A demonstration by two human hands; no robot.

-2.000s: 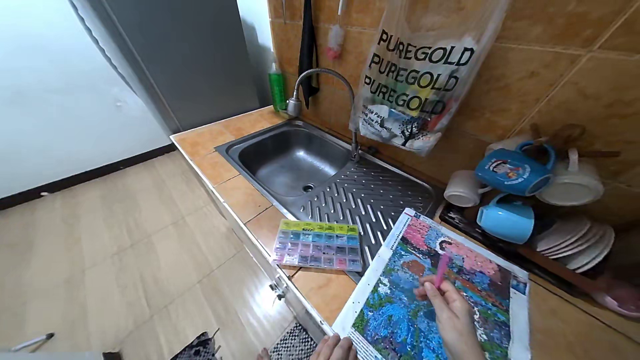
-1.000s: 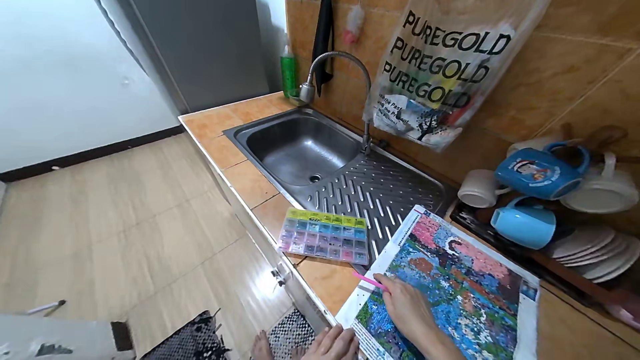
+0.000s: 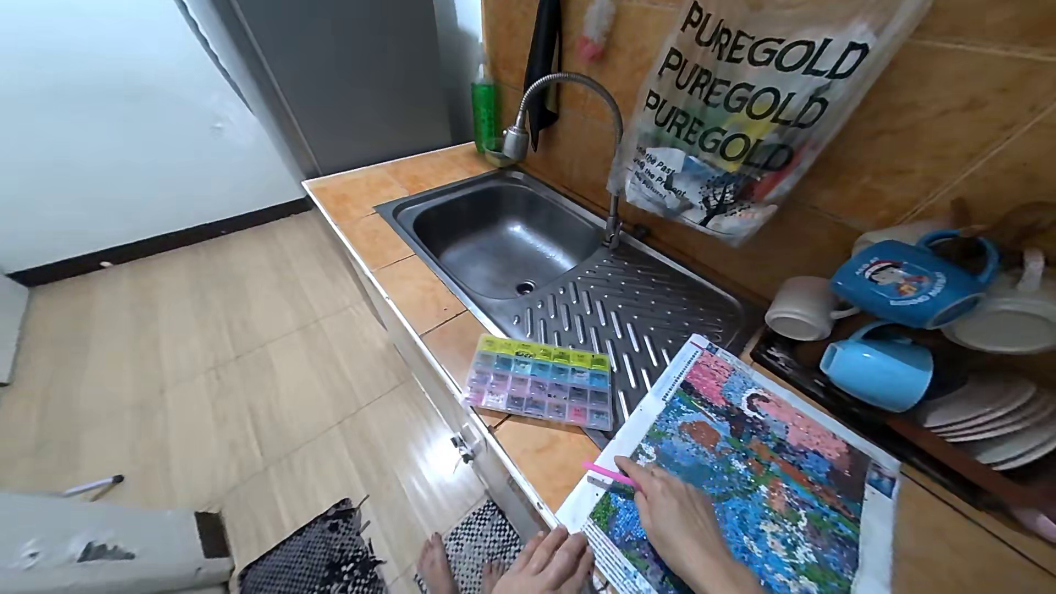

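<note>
My right hand [image 3: 681, 520] rests low on the left part of a diamond painting canvas [image 3: 775, 470], holding a pink applicator pen [image 3: 609, 473] whose end points left over the white margin. My left hand [image 3: 549, 565] lies palm down at the counter's front edge, by the canvas's lower left corner, with nothing seen in it. A clear plastic bead organizer [image 3: 540, 381] with many small compartments and a yellow-green top row sits up and left of the canvas, partly on the tiles and partly on the sink's drainboard.
Behind lies a steel sink [image 3: 503, 239] with a flexible faucet [image 3: 615, 124] and a green bottle [image 3: 484, 111]. A printed plastic bag [image 3: 742, 107] hangs on the wall. Mugs [image 3: 879, 371] and stacked plates [image 3: 990, 412] stand in a rack at right. Bare feet show below.
Two seconds ago my right hand held the pink pen upright over the middle of the canvas; it has moved to the canvas's left side, and the pen now lies flatter.
</note>
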